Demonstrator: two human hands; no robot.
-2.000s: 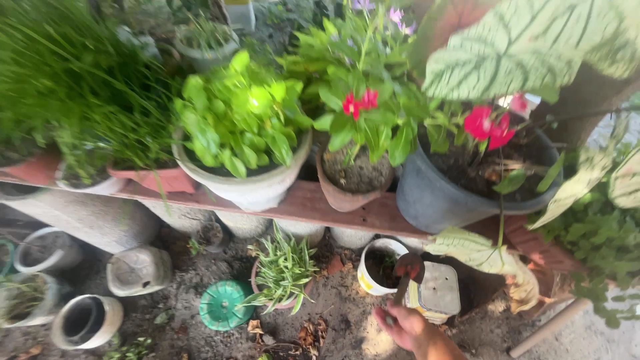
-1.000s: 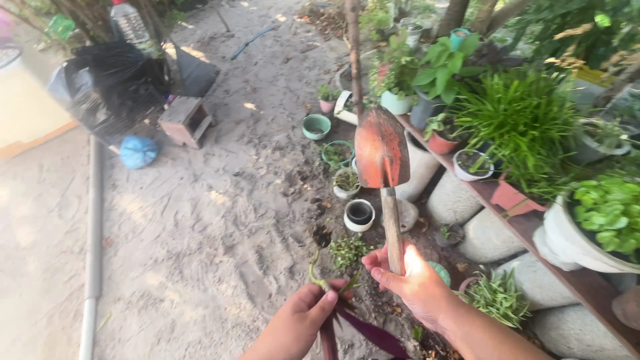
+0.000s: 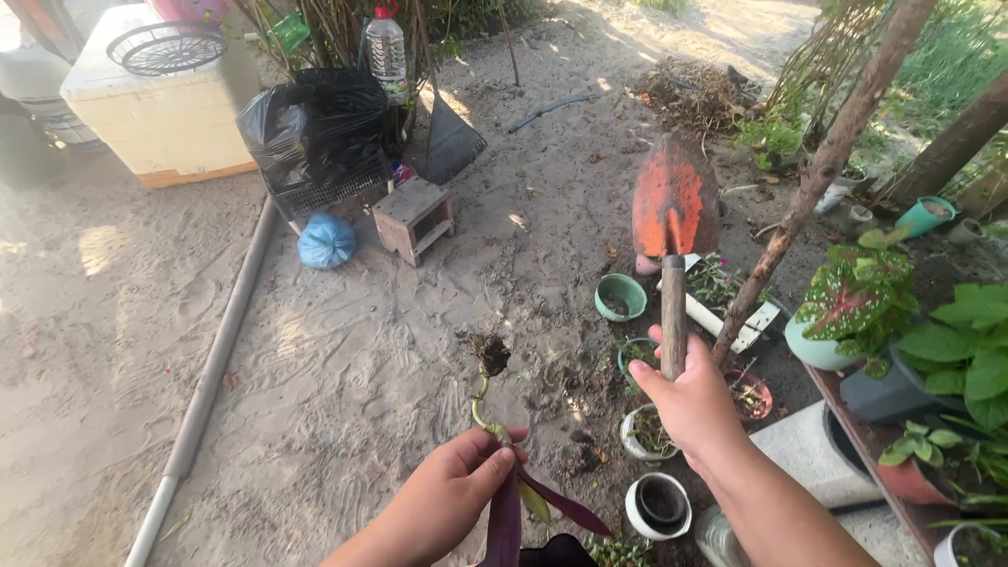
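Near the bottom centre, my left hand [image 3: 465, 488] pinches the pale green stem of an uprooted plant [image 3: 504, 520]. Its purple leaves hang toward me, and its root ball [image 3: 489, 354] with dark soil points away, above the sandy ground. At the right, my right hand [image 3: 693, 390] is closed around the wooden handle of a hand trowel [image 3: 676, 205]. The trowel's worn, orange-painted blade points up and away from me. A green pot [image 3: 620, 298] stands on the ground left of the trowel handle. A white pot [image 3: 658, 506] with a dark pot inside is below my right wrist.
Potted plants line a wooden shelf [image 3: 862, 449] at right, beside a leaning branch [image 3: 819, 173]. A grey pipe [image 3: 213, 370] lies along the left. Farther back are a small wooden stool [image 3: 413, 216], a blue bag [image 3: 327, 240], a black bag [image 3: 311, 130] and a rake [image 3: 452, 142].
The view has swung from the plant shelf to the sandy yard. Two seconds ago only one hand showed, low beside the pots; the trowel and the uprooted plant are now held up in front of me.
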